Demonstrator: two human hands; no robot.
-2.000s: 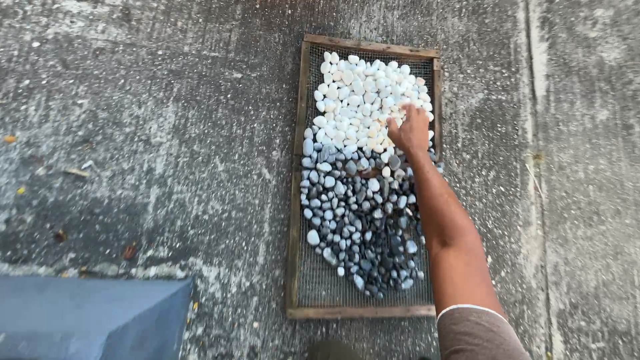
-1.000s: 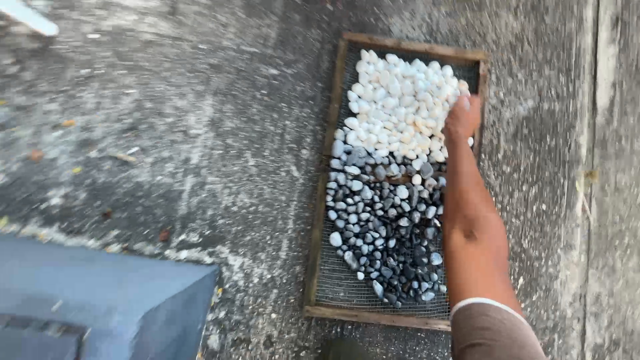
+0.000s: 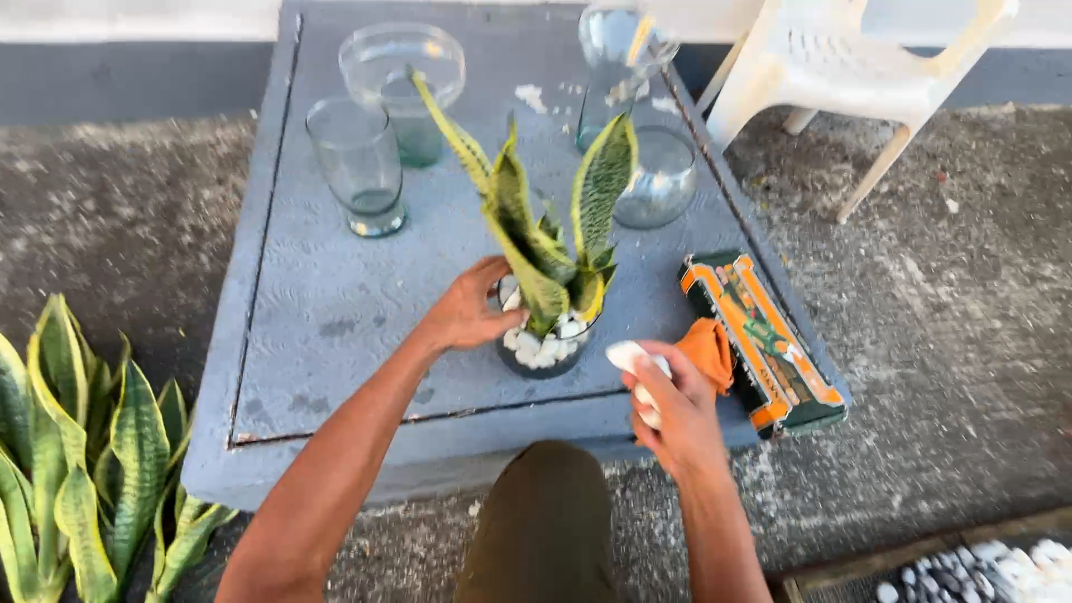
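Note:
A variegated snake plant point(image 3: 536, 234) stands in a glass bowl point(image 3: 540, 364) with white pebbles point(image 3: 544, 345) around its base. My left hand point(image 3: 473, 310) is at the bowl's left rim, fingers and thumb gripping it. Several white pebbles point(image 3: 641, 368) are held in my right hand point(image 3: 674, 402), just right of the bowl and apart from it. An orange cloth point(image 3: 708, 356) lies behind my right hand, beside a green and orange box point(image 3: 766, 343) that bears writing.
The grey table point(image 3: 335, 368) also holds a glass tumbler point(image 3: 356, 163), a wide-topped glass vase point(image 3: 402, 75), a tall glass vase point(image 3: 607, 92) and a round glass bowl point(image 3: 657, 184). A white plastic chair point(image 3: 846, 67), snake plants point(image 3: 92, 452) and a wood-framed pebble tray point(image 3: 871, 557) stand around it.
The view has swung from the pebble tray to the table. My right hand has left the tray's white pebbles and now holds several. My left hand has come into view at the bowl.

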